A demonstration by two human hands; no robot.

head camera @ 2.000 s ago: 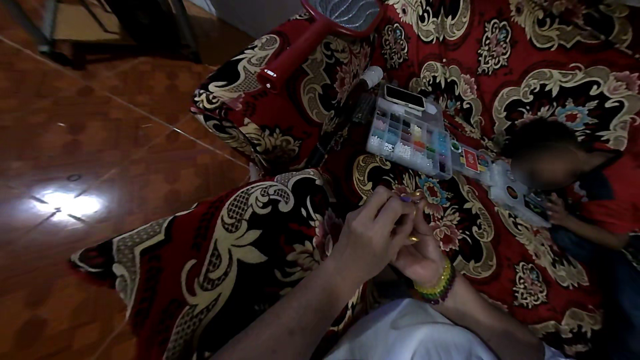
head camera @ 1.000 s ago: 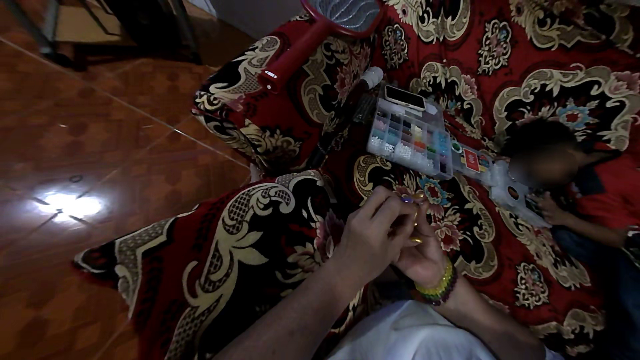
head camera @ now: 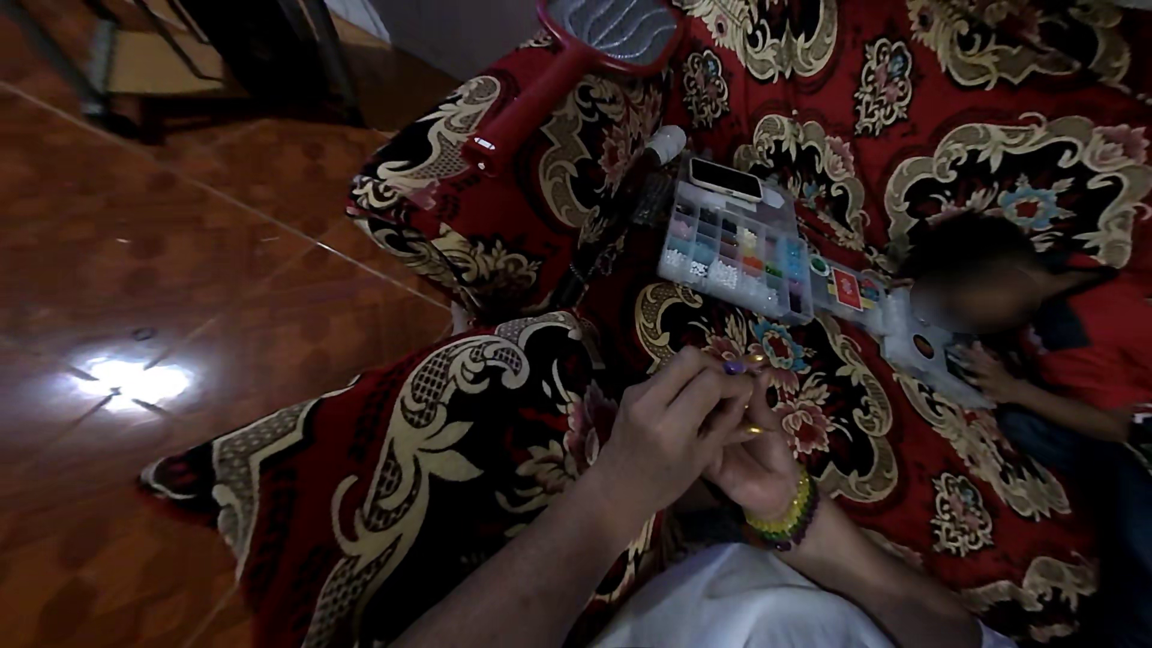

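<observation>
My left hand (head camera: 670,418) reaches in from the lower left, with its fingers bent and close together. Its fingertips meet those of my right hand (head camera: 760,463), which lies partly behind it, palm turned up. A small purple spot and small gold-coloured spots show at the fingertips; I cannot tell whether they are beads or painted nails. Anything pinched between the fingers is hidden. Yellow, green and dark beaded bracelets (head camera: 790,515) circle my right wrist. Beyond the hands, a clear plastic compartment box (head camera: 733,256) holds small beads of several colours.
A phone (head camera: 725,178) rests on the box's far end. Another clear case (head camera: 850,292) lies beside it, near a person in red (head camera: 1102,337) with a hand on a pale case (head camera: 927,346). A red racket-shaped device (head camera: 540,94) rests on the patterned sofa (head camera: 504,207). Tiled floor is at left.
</observation>
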